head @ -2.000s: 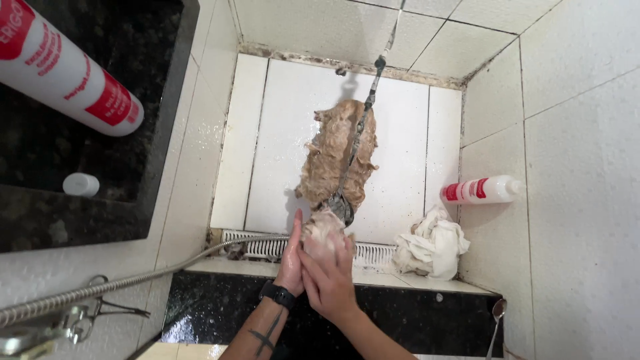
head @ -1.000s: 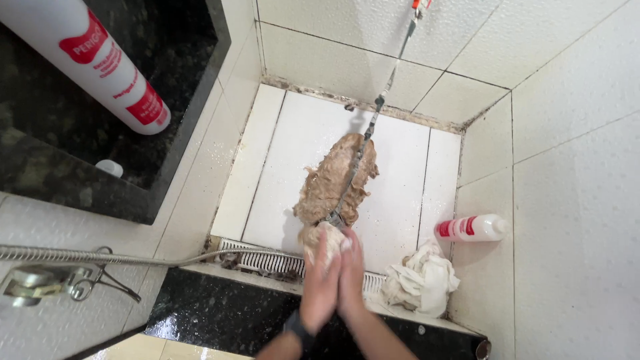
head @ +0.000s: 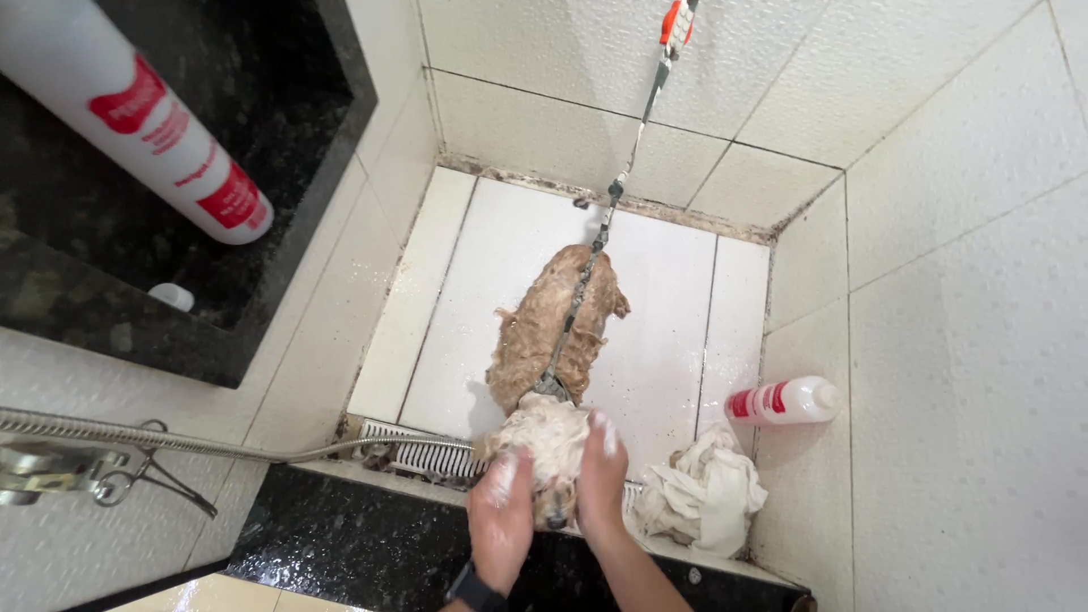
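Observation:
A wet, light-brown curly dog (head: 552,314) stands on white floor tiles, its lathered head (head: 544,433) toward me and its dark nose low between my hands. My left hand (head: 503,506), with foam on it and a dark watch at the wrist, touches the left side of the head. On the other side my right hand (head: 602,472) lies against the head, foam on its fingers. A patterned leash (head: 584,285) runs from the dog's neck over its back and up the far wall.
A metal shower hose (head: 255,446) crosses at left above a drain grate (head: 425,453). Scissors (head: 166,476) hang by the valve. A white-and-red bottle (head: 786,401) and a crumpled wet cloth (head: 710,493) lie at right. A larger bottle (head: 170,136) and white cap (head: 172,296) are on the dark stone shelf (head: 297,289).
My hands were close together at the head; now they are apart, one on each side of it. The dog's face and nose now show between them. The view has shifted.

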